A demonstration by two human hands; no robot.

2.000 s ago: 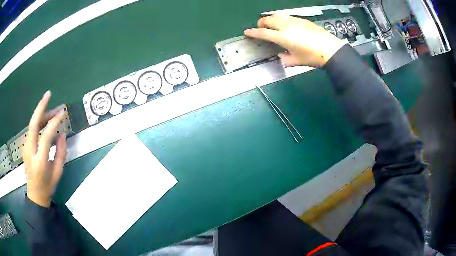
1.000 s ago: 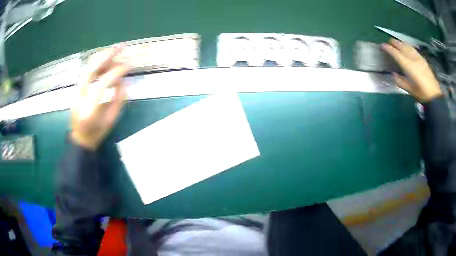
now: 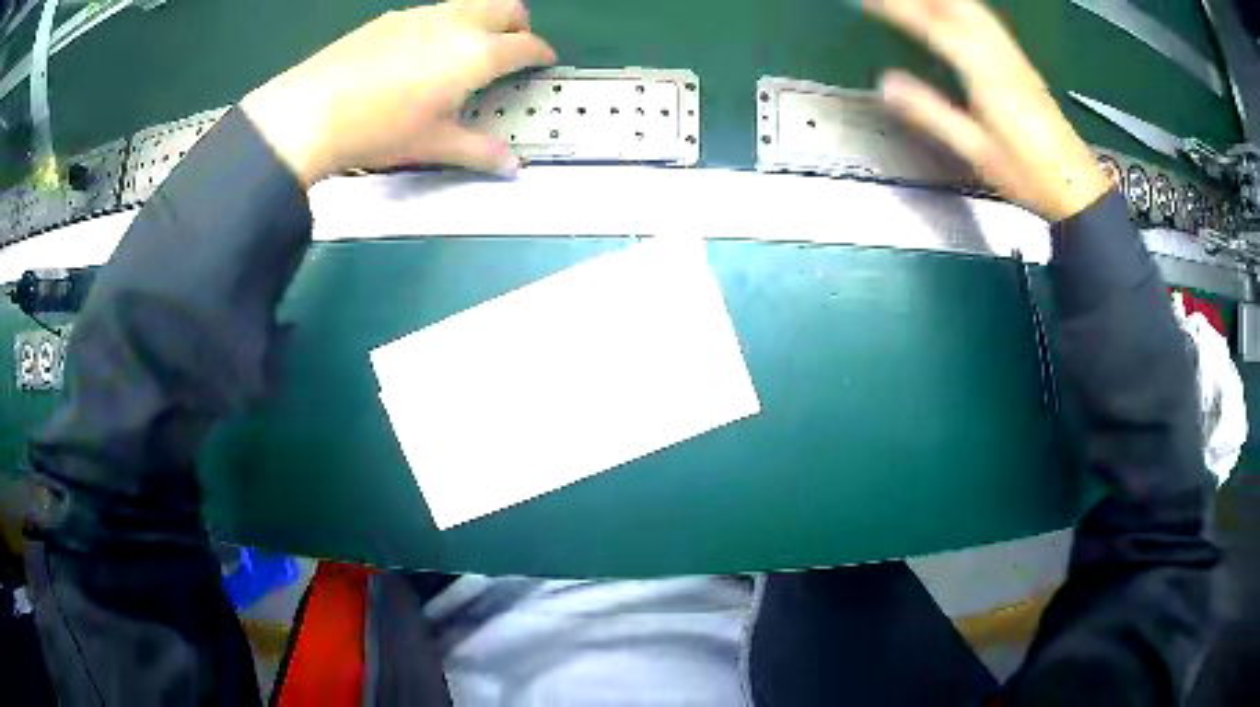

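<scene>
A perforated plate lies along the back edge of the pale rail, its left end hidden by my left hand. My left thumb is at its front edge and my fingers are at its back edge, gripping it. A flat plate with few holes lies to its right, a gap between them. My right hand, blurred, is over its right part with fingers apart. The four-ring plate seen earlier between them does not show there.
The pale rail runs across the green bench. White paper lies in front of it. Tweezers lie by my right sleeve. More ringed parts are at the right, a white cloth at the far right, and more perforated plates at the left.
The view has shifted. The perforated plate has moved right and the flat plate left, towards each other. My left hand is at the perforated plate's back and front edges. The four-ring plate no longer shows between them.
</scene>
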